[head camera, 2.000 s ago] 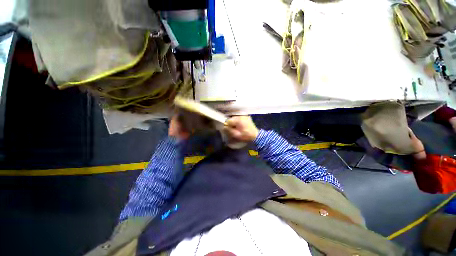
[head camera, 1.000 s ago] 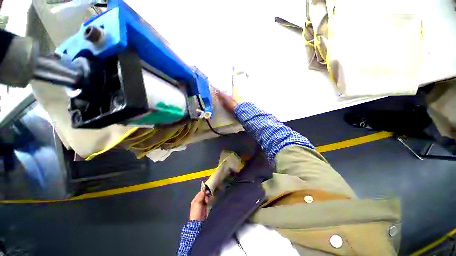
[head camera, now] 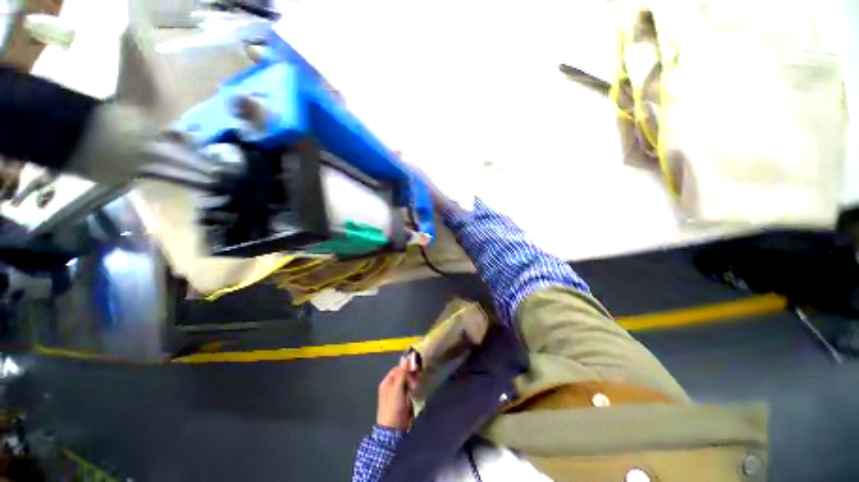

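My left hand (head camera: 396,393) is low in the middle of the view, its fingers closed on the end of a beige bag piece (head camera: 454,341) with a yellow edge. A small dark, shiny spot shows at the fingertips; I cannot tell what it is. My right arm reaches forward over the table to the blue fastener press (head camera: 353,118). My right hand (head camera: 435,196) is mostly hidden behind the press and blurred, so its grip does not show. The press has a black head and a green panel.
A stack of bags with yellow edges (head camera: 344,273) lies under and left of the press. More beige bags (head camera: 763,141) lie on the white table (head camera: 490,94) at the right, beside a dark narrow piece (head camera: 586,79). A thin black cable hangs at the table edge.
The view has turned, and the press now fills the upper left. My right hand has left the bag piece and reached to the press. My left hand has lowered with the piece.
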